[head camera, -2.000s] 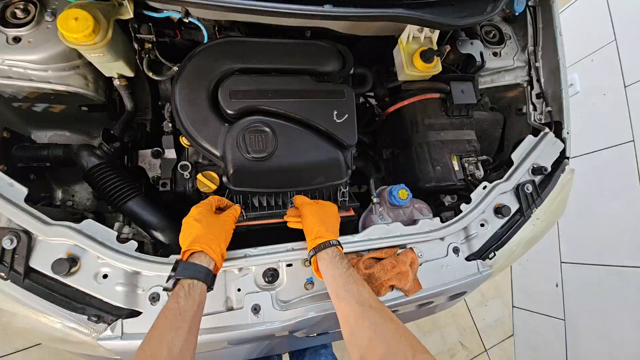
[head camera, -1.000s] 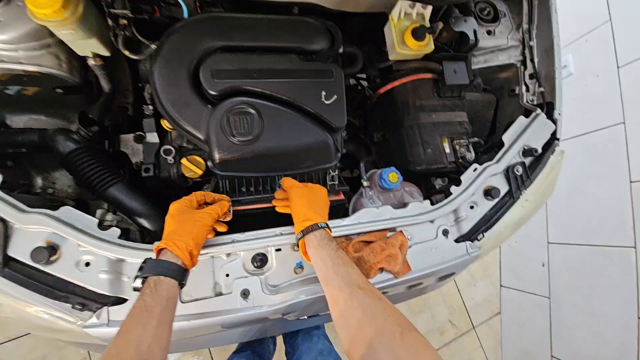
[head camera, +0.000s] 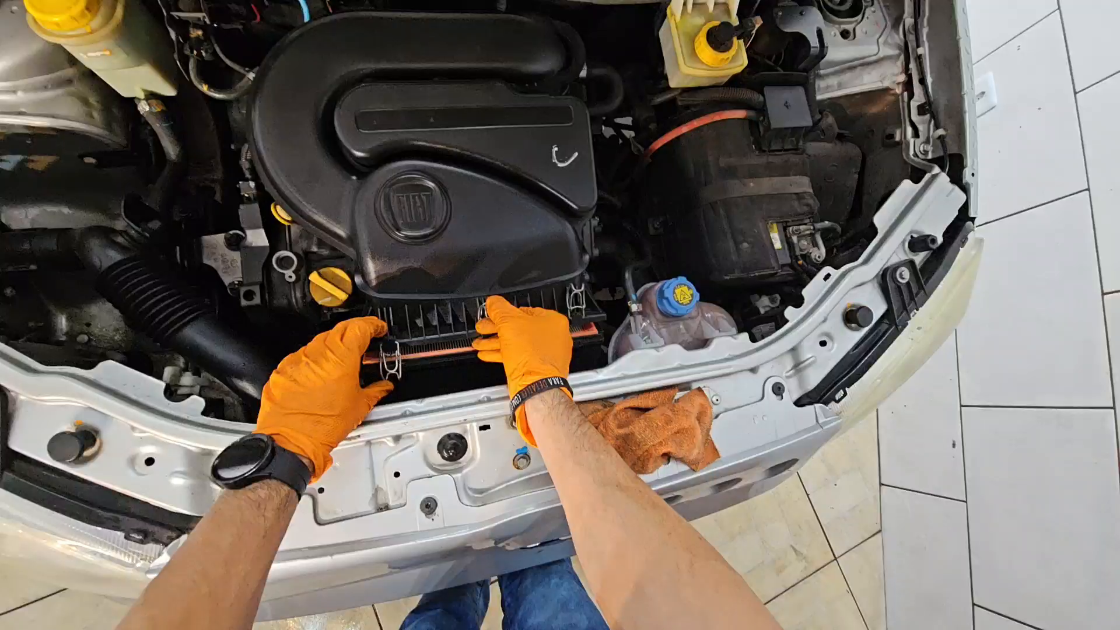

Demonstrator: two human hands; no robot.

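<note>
Both my hands wear orange gloves and work at the front of the black plastic air filter housing, which bears a Fiat badge. My left hand is at the housing's front left corner, its thumb and fingers apart around a metal wire clip; whether it grips the clip is unclear. My right hand has its fingertips at the middle of the front edge, over another clip that is mostly hidden. A third wire clip shows to the right. An orange-red seal strip runs along the ribbed edge.
A coolant tank with a blue cap stands right of the housing. An orange cloth lies on the silver front crossmember. The yellow oil filler cap and a corrugated black hose are at the left.
Since the first frame, my left hand has shifted from the housing's ribbed edge to around its left clip. My right hand stays at the front edge, with its fingers now at the middle.
</note>
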